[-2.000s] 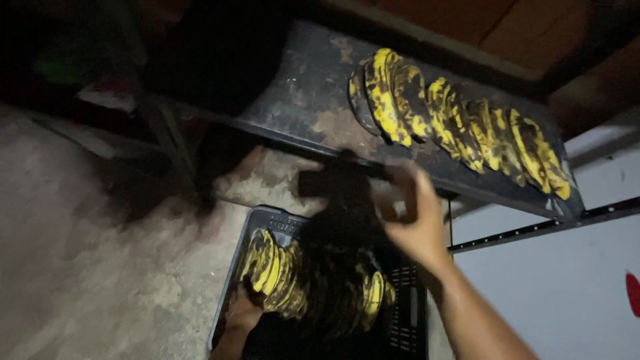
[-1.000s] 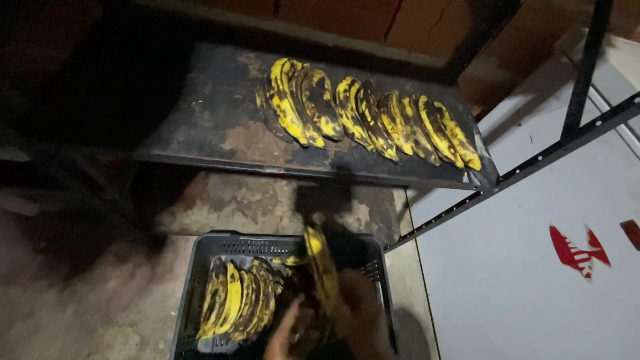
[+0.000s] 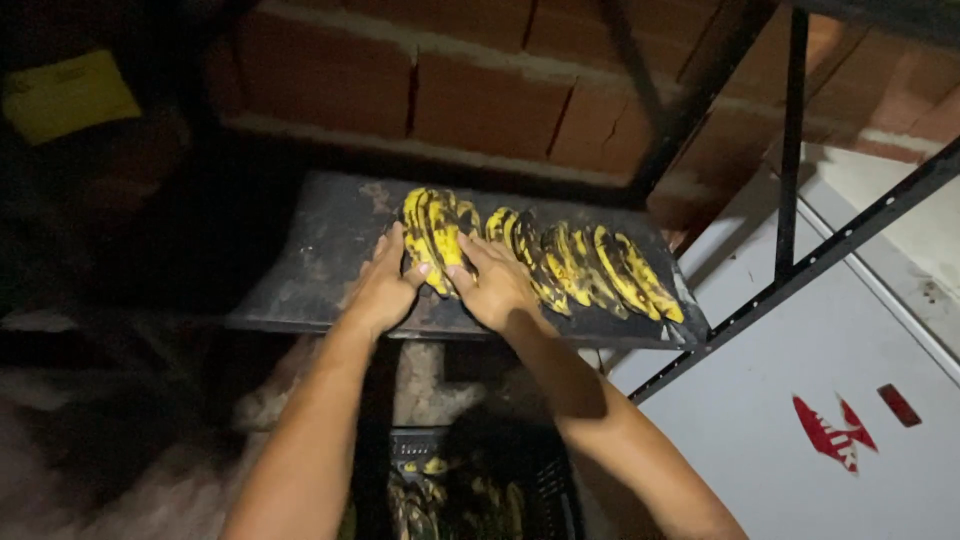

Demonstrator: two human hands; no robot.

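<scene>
Several ripe plantains, yellow with black blotches, lie side by side in a row on a dark metal shelf (image 3: 300, 255). My left hand (image 3: 386, 281) presses along the left side of the leftmost plantains (image 3: 435, 232), with its thumb at their lower end. On their right side rests my right hand (image 3: 491, 281), so this bunch sits between both palms. Further right, more plantains (image 3: 637, 277) reach almost to the shelf's right end. Below the shelf, a black plastic crate (image 3: 416, 442) holds more dark plantains (image 3: 420, 506), mostly in shadow.
A brick wall (image 3: 480, 90) stands behind the shelf. Perforated black metal uprights and braces (image 3: 847, 240) cross at the right, before a white appliance-like panel (image 3: 735, 420) with a torn red sticker (image 3: 832, 435). A yellow item (image 3: 71, 94) shows at upper left.
Both hands have moved from the crate up to the shelf, where they now hold plantains at the row's left end. The view has tilted up, showing more of the wall.
</scene>
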